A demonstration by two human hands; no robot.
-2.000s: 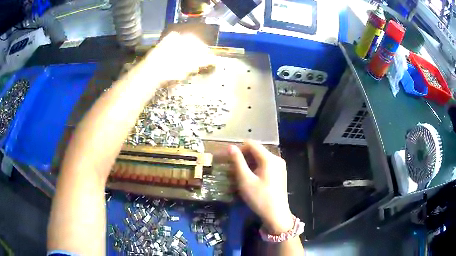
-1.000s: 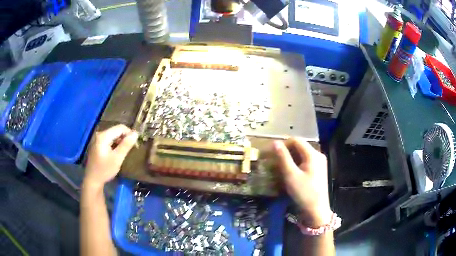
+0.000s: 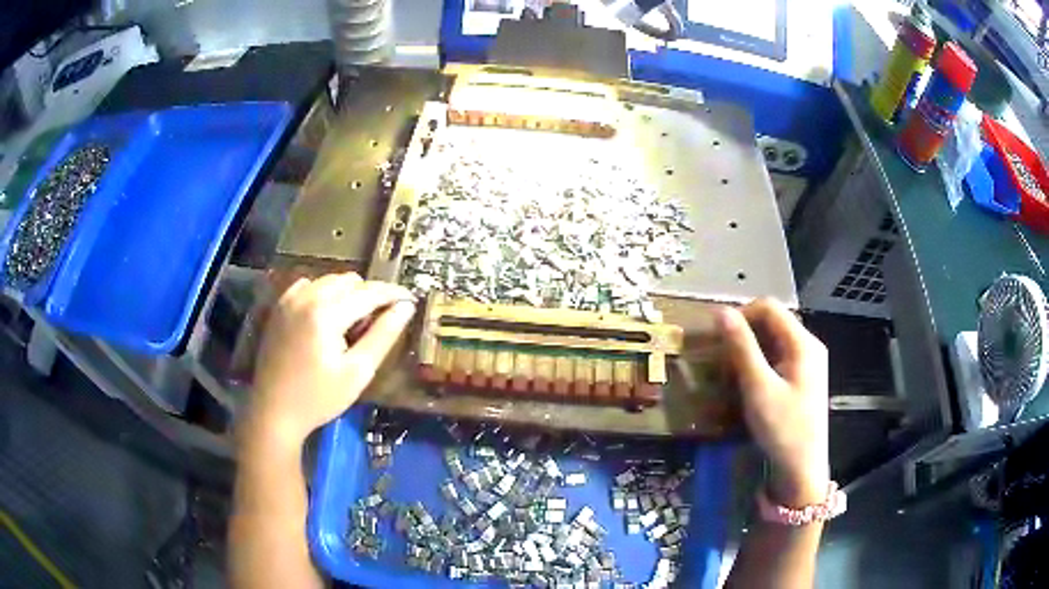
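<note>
The near loading fixture (image 3: 541,374) lies at the front of the work plate, with its brass-coloured cover bar (image 3: 552,326) lying lengthwise over it. My left hand (image 3: 328,345) is at the fixture's left end, thumb and forefinger close together; whether they hold something cannot be told. My right hand (image 3: 776,374) is beyond the fixture's right end, thumb and fingers apart, with nothing seen in it. A heap of small silvery connectors (image 3: 541,230) lies behind the fixture. The far fixture (image 3: 531,106) stands under the bright light at the back.
The blue front parts tray (image 3: 326,506) holds scattered connectors below the plate. A side rail (image 3: 403,207) runs along the heap's left. Blue left trays (image 3: 173,213) stand at the left. Spray cans (image 3: 938,104) and a white fan (image 3: 1012,339) are on the green bench at the right.
My left hand has come back from the far fixture to the near fixture's left end. My right hand stays by the right end. The view has shifted, so the fixtures appear further right.
</note>
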